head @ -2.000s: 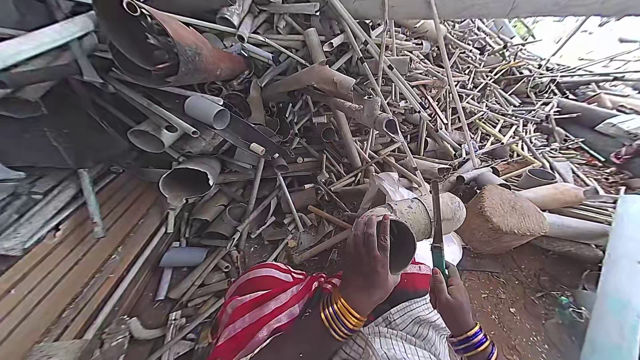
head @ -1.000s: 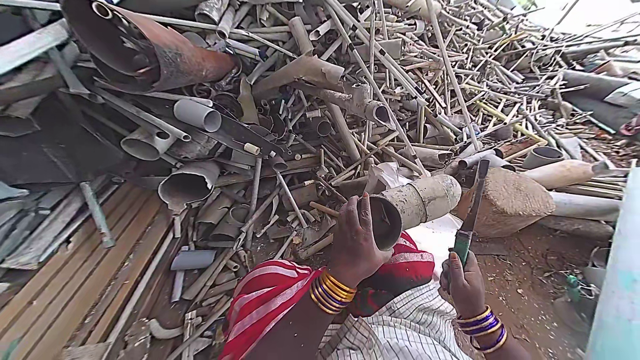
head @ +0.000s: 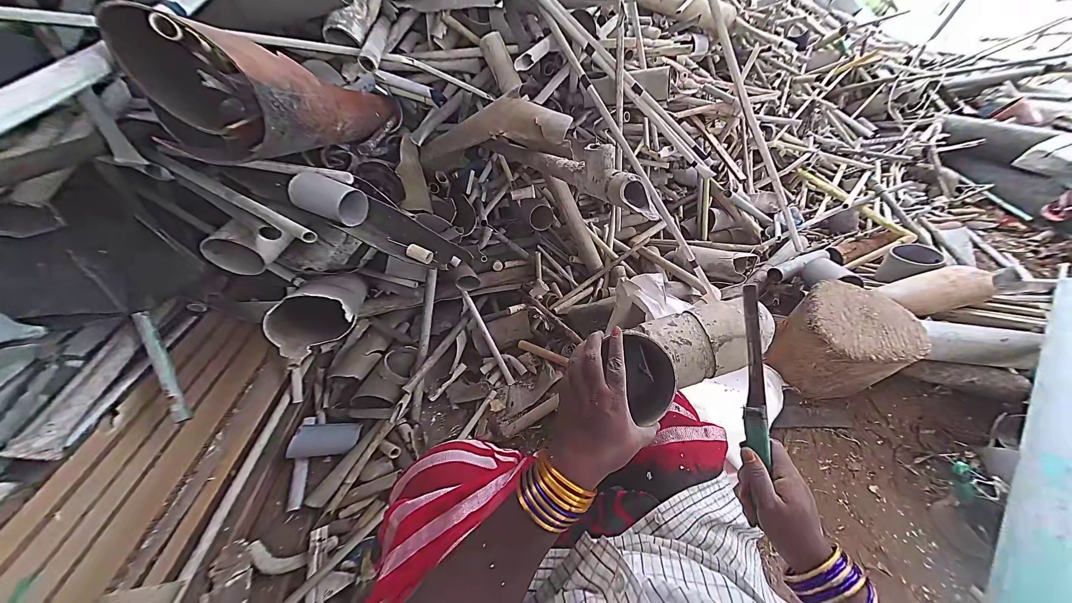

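Observation:
My left hand grips the near rim of a wide grey plastic pipe piece, whose dark open end faces me. My right hand is closed around the green handle of a long, dark-bladed tool, perhaps a knife or file. The blade points up and stands beside the pipe, overlapping its far part in the view; whether they touch I cannot tell. A rough-cut wooden block lies just beyond the pipe's far end.
A large heap of pipe offcuts fills the view ahead. Brown slats lie at the left. A big rusty-orange pipe rests at the upper left. Bare soil shows at the right, beside a pale blue surface.
Between the two earlier frames, the blade tilted and moved right, away from the pipe's open end. Now it stands upright over the pipe's far part. My left hand still holds the pipe.

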